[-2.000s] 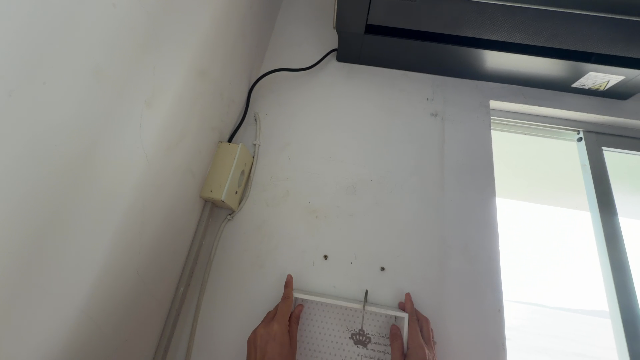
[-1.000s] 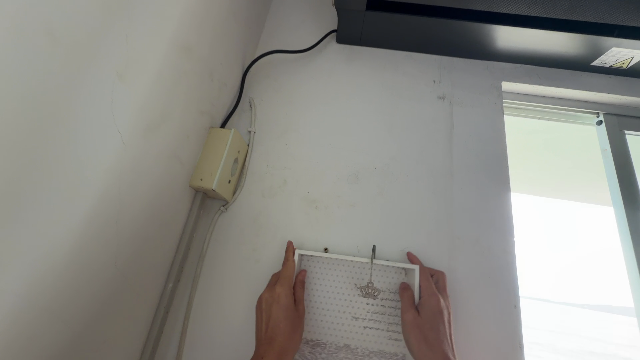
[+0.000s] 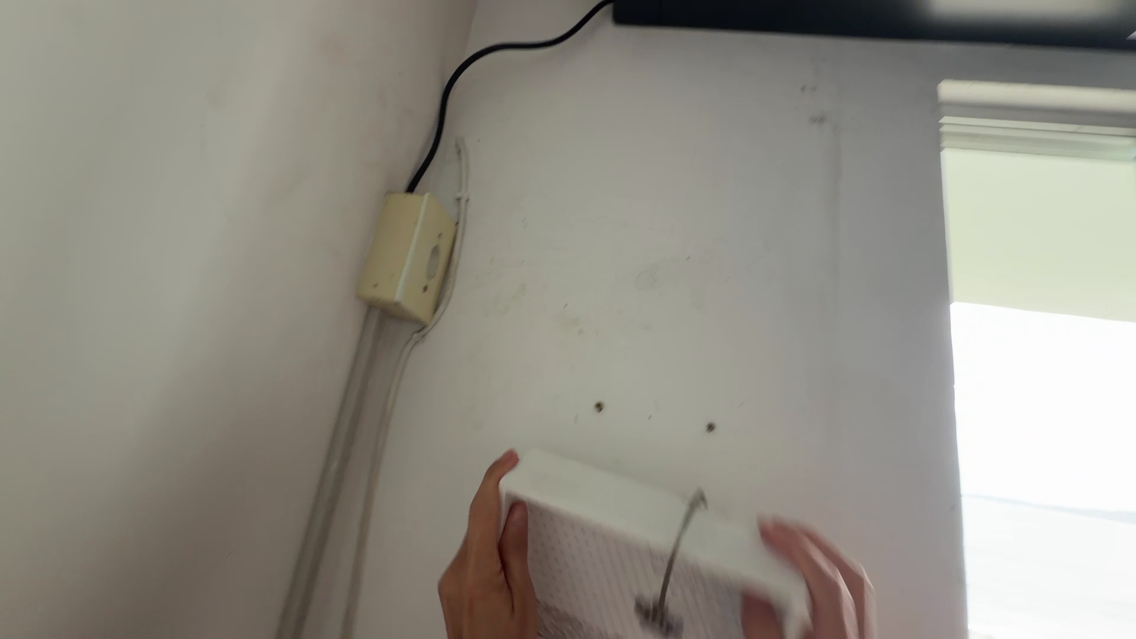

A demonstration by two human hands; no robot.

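Note:
Between my two hands is a white box frame (image 3: 612, 493) with a dotted front panel, tilted so that its top side shows and its right end sits lower. My left hand (image 3: 493, 559) grips its left side, fingertip at the upper corner. My right hand (image 3: 821, 577), blurred, holds the right side. A thin metal hook (image 3: 679, 550) lies over the top edge and ends in a crown-shaped piece (image 3: 658, 617) in front of the panel. Above the frame, two dark screws or holes (image 3: 599, 406) show in the white wall (image 3: 657, 337). The frame's lower part is out of view.
A cream electrical box (image 3: 408, 257) is at the wall corner, with a black cable (image 3: 448, 89) rising from it and conduit (image 3: 333, 479) running down. A dark appliance (image 3: 843, 18) hangs along the top. A bright window (image 3: 1043, 399) is on the right.
My hands have lowered the frame away from the two dark spots and tilted it; its top side now shows. One second ago its top edge was up near those spots.

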